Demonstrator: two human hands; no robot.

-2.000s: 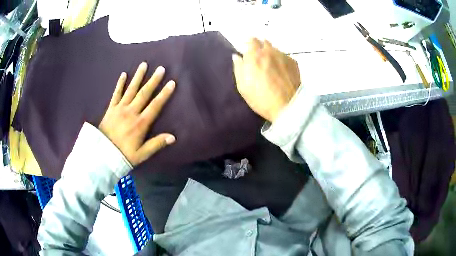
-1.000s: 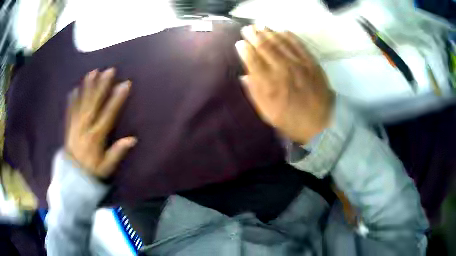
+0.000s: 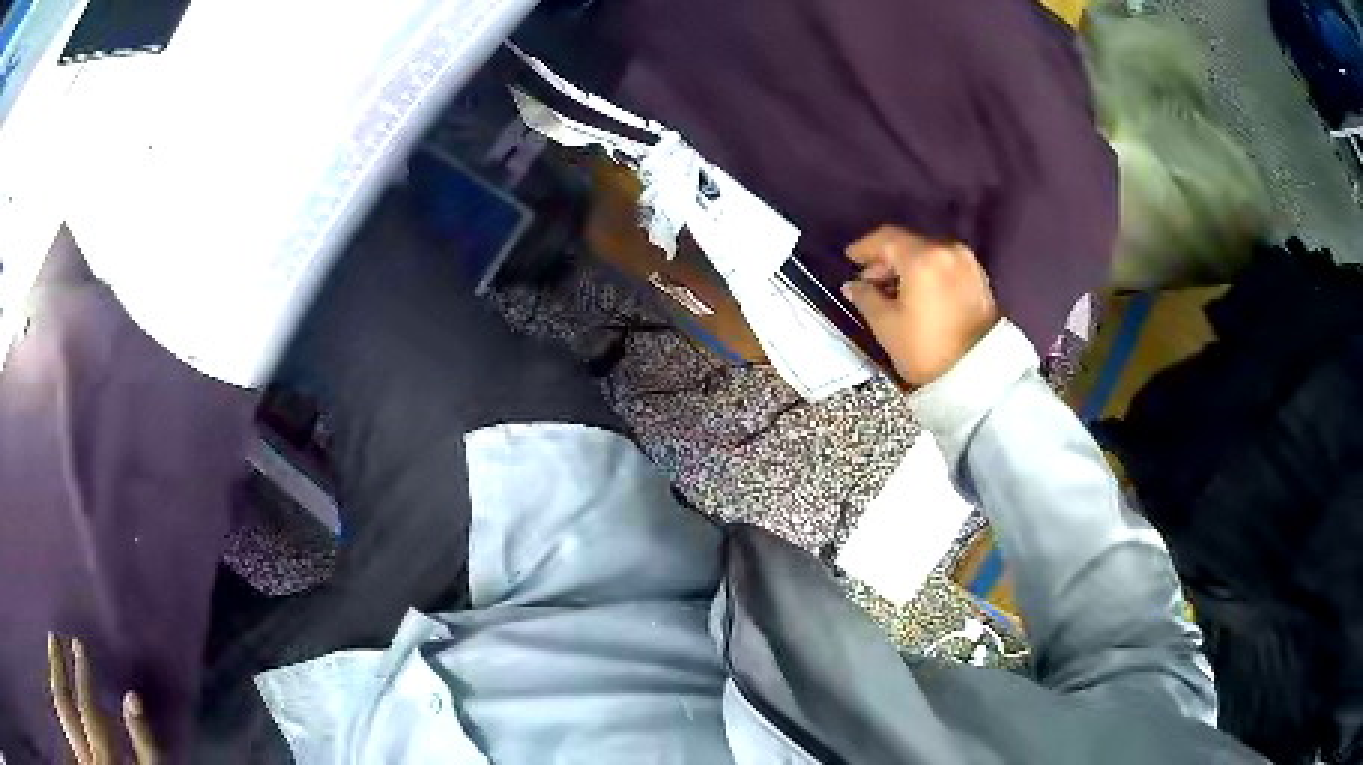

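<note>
A dark plum cloth panel [image 3: 120, 478] lies at the left over the white tabletop's edge. My left hand [image 3: 97, 717] rests on it at the lower left, cut off by the picture's edges, fingers apart. More plum cloth [image 3: 912, 120] hangs in a large heap at the upper right. My right hand [image 3: 924, 304] is at the lower edge of this heap with its fingers curled. Whether its fingertips pinch the cloth cannot be told.
The white tabletop [image 3: 195, 165] with a grey ruled edge is at upper left, with a black flat item [image 3: 124, 26] on it. White paper strips [image 3: 770, 284] hang beside my right hand. Pale green cloth [image 3: 1173, 150] and a black cloth heap [image 3: 1256, 478] are at right.
The view has swung to the right. My right hand has left the panel on the table and is now at the hanging plum cloth. My left hand remains on the panel.
</note>
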